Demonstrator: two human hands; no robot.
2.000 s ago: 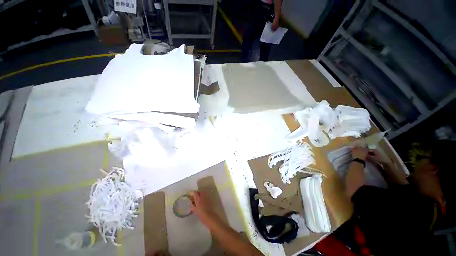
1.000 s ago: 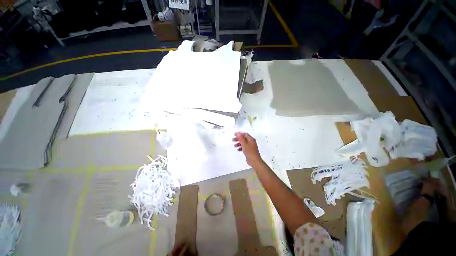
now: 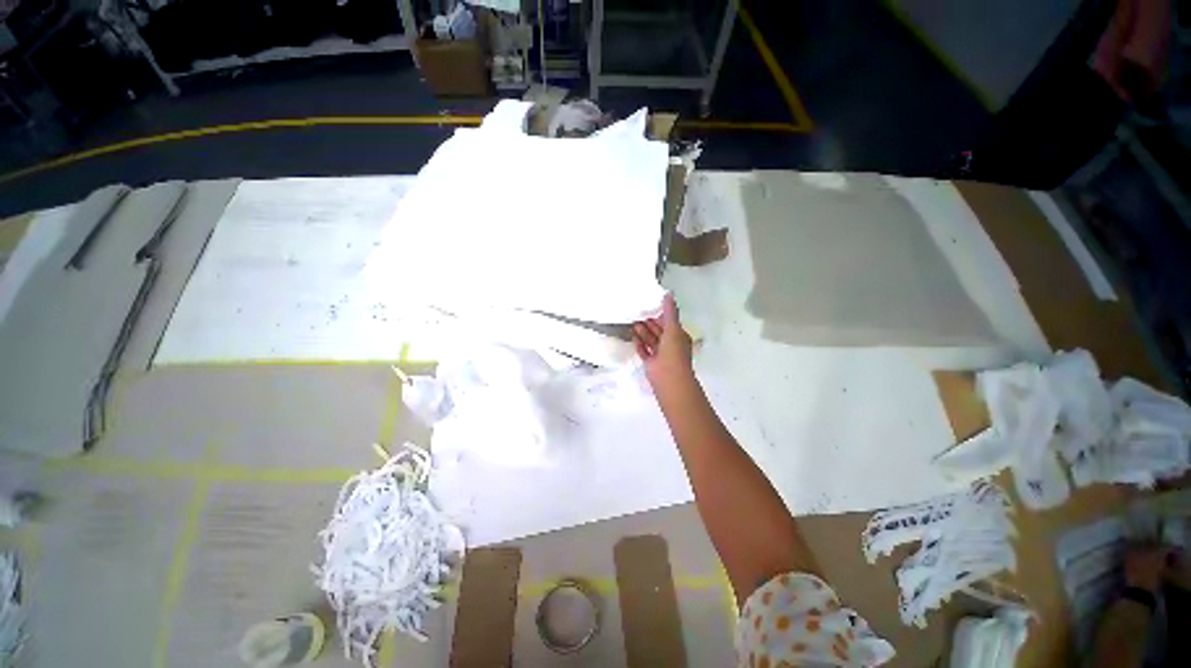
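Note:
My right hand (image 3: 664, 342) reaches up from the lower right and pinches the near right corner of the top of the white cut panels (image 3: 536, 222), which lie in a thick stack. The thumb is on top and the fingers are curled at the edge. My left hand is not in view. Below lies the brown cardboard pattern template (image 3: 485, 607), its two legs cut off by the bottom edge. A tape roll (image 3: 570, 616) lies between the legs.
White fabric strips (image 3: 389, 555) lie left of the template, beside a cut-off glue bottle (image 3: 284, 641). A crumpled white cloth (image 3: 503, 398) lies before the stack. A grey-beige panel stack (image 3: 72, 313) is far left. More white pieces (image 3: 953, 548) and another person's hand (image 3: 1149, 570) are right.
My right hand has left the tape roll and moved up and forward to the corner of the white stack. My left hand, at the bottom edge earlier, has gone out of view. The view has shifted.

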